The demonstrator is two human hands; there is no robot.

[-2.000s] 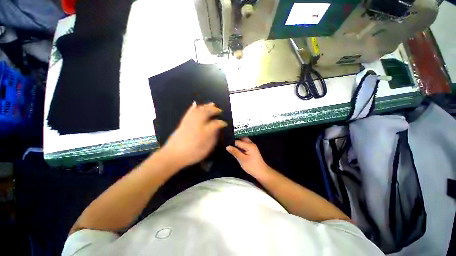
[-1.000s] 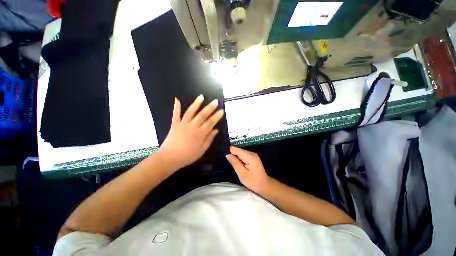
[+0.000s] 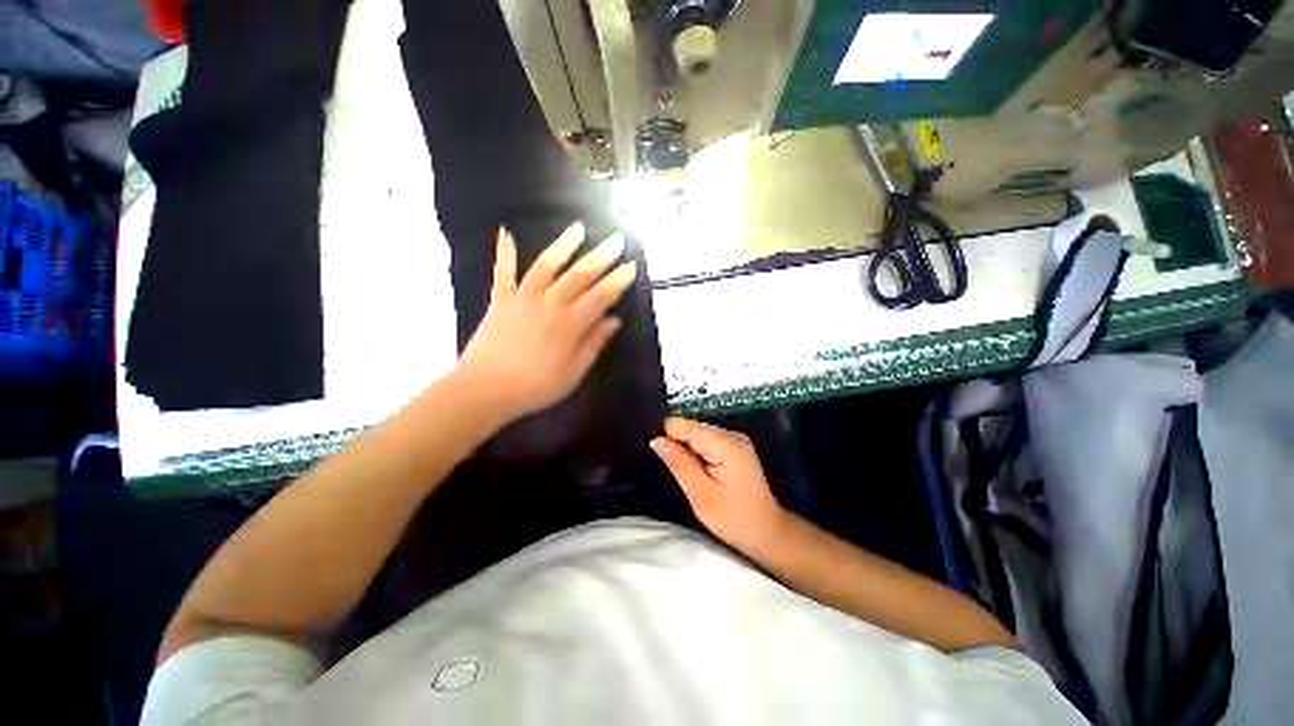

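A black cut panel [image 3: 490, 156] lies flat on the white table, running under the left end of the cream sewing machine [image 3: 1107, 107] and down over the table's front edge. Lamp glare hides the presser foot and needle. My left hand [image 3: 551, 324] lies flat on the panel with its fingers spread, just in front of the needle area. My right hand [image 3: 721, 475] pinches the panel's right edge between thumb and fingers at the table's front edge.
A stack of black panels [image 3: 241, 270] lies on the left of the table. Black-handled scissors [image 3: 915, 255] lie on the machine bed beside a yellow-handled tool [image 3: 930, 143]. Grey and black sewn pieces [image 3: 1114, 468] hang at the right. A blue crate [image 3: 43, 284] stands at the far left.
The black panel has moved away from me, past the needle area. My left hand went from blurred and curled to flat with spread fingers. My right hand stays at the panel's edge.
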